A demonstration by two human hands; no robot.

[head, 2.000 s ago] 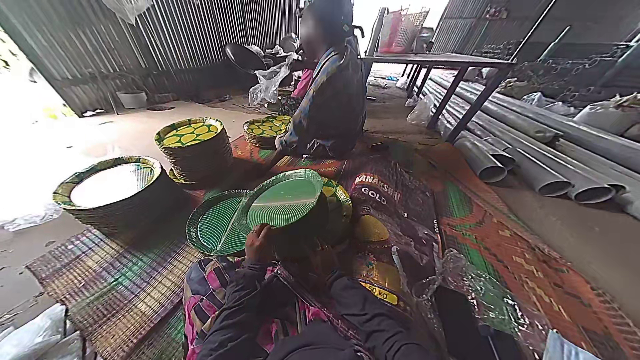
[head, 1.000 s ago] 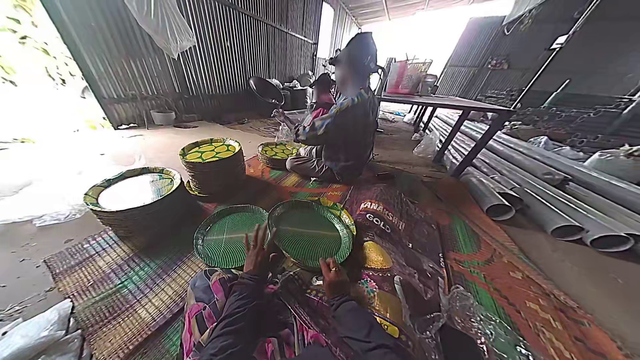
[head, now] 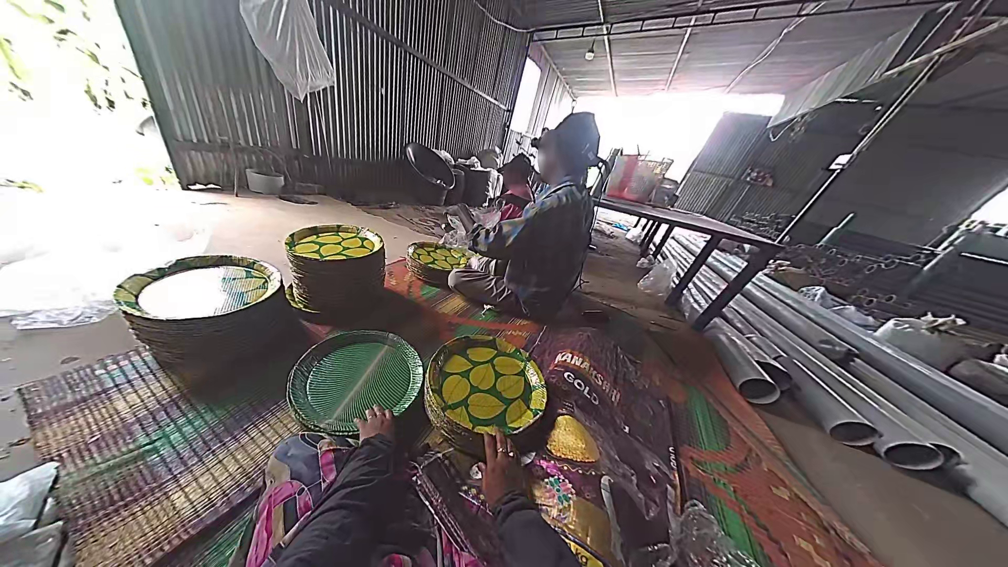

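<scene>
My left hand (head: 376, 424) rests on the near rim of a green leaf-patterned round plate (head: 356, 379), fingers slightly spread. My right hand (head: 499, 465) touches the near edge of a stack of green plates with yellow leaf shapes (head: 484, 383), just right of the green plate. Whether either hand pinches a rim is hard to tell. Beyond, at the left, stand a wide stack of plates with a pale shiny top (head: 201, 291) and a tall stack with yellow leaf shapes (head: 334, 244).
A seated person (head: 551, 228) faces left beside another plate stack (head: 435, 258). A printed plastic sack (head: 606, 394) lies right of my hands on a woven mat (head: 150, 449). Metal pipes (head: 827, 402) and a table (head: 685, 216) are at the right; a second person (head: 516, 189) sits behind.
The green plate that was over the right-hand stack a second ago no longer covers it, so yellow leaf shapes show there. My right hand is now at that stack's near edge. The view has tilted up.
</scene>
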